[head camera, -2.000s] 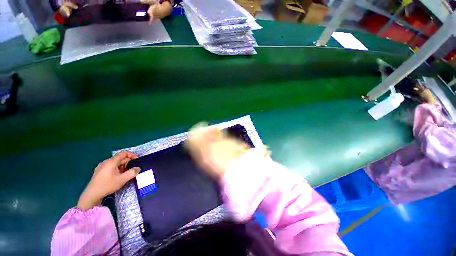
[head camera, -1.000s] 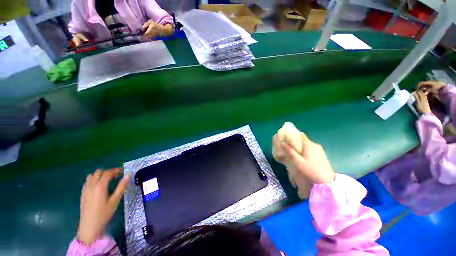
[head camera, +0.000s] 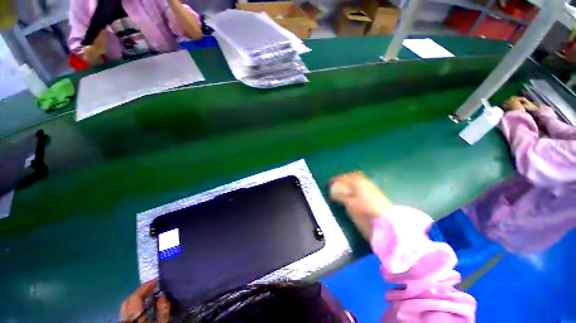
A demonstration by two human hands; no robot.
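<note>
A black flat panel unit (head camera: 237,236) lies on a silvery bubble wrap sheet (head camera: 146,255), with a white and blue product label (head camera: 169,243) near its left end. My left hand (head camera: 146,304) is at the panel's near left corner, its fingers closed around the edge, partly cut off by the picture's bottom. My right hand (head camera: 357,192) is blurred above the green top, right of the wrap and apart from the panel. Its fingers look curled; I cannot tell whether it holds anything, and no wiping cloth shows clearly. Dark hair covers the panel's near edge.
Stacked bubble bags (head camera: 259,53), a flat bubble sheet (head camera: 139,79) and a green cloth (head camera: 55,94) lie across the line. A person in pink stands behind them. Another person's sleeve (head camera: 543,145) and a white bottle-like item (head camera: 480,125) are at right. Another black unit (head camera: 25,161) is far left.
My left hand has moved from the panel's left side down to its near left corner. My right hand has moved slightly left, and the pale cloth seen in it no longer shows clearly.
</note>
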